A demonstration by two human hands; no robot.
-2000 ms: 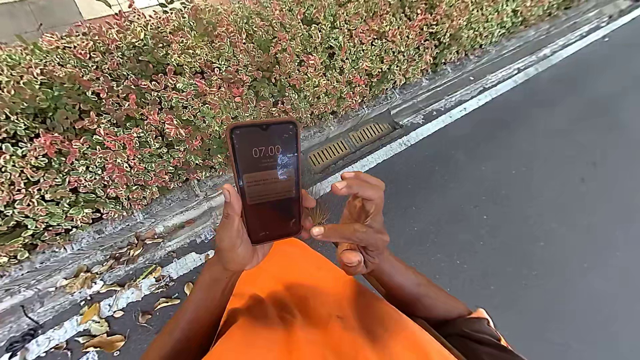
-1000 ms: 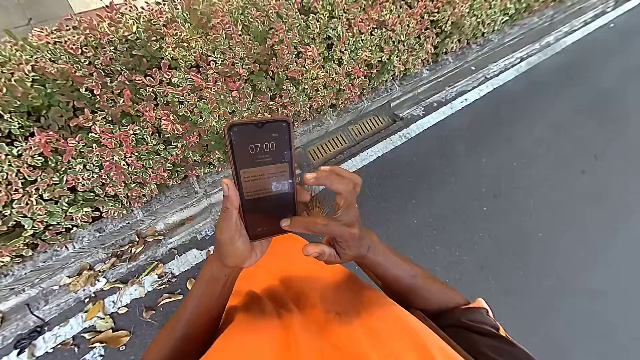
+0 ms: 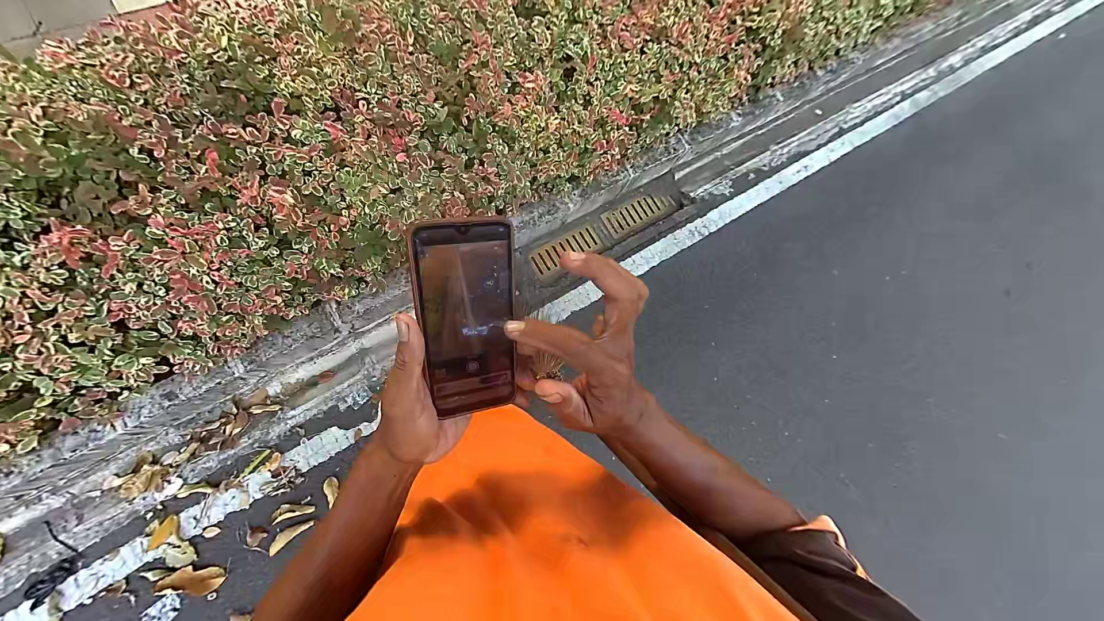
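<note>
A smartphone in a brownish case (image 3: 464, 319) is held upright in my left hand (image 3: 414, 405), its thumb along the left edge and fingertips showing past the right edge. The screen looks like a camera view, with a round button near the bottom. My right hand (image 3: 599, 354) is beside the phone with its fingers apart; one fingertip is at the screen's right edge. Between the hands, partly hidden behind the phone and fingers, is a bundle of thin bristles (image 3: 548, 362), perhaps a broom's; I cannot tell what supports it.
A red and green leafy hedge (image 3: 285, 164) runs along the kerb. Metal drain grates (image 3: 565, 250) lie in the gutter beside a white painted line (image 3: 776, 185). Grey asphalt (image 3: 862, 362) is on the right. Dry fallen leaves (image 3: 191, 580) lie at the lower left.
The phone's screen has gone from a lock screen showing the time to what looks like a camera view. My right index finger has moved from the screen's lower part up to its right edge.
</note>
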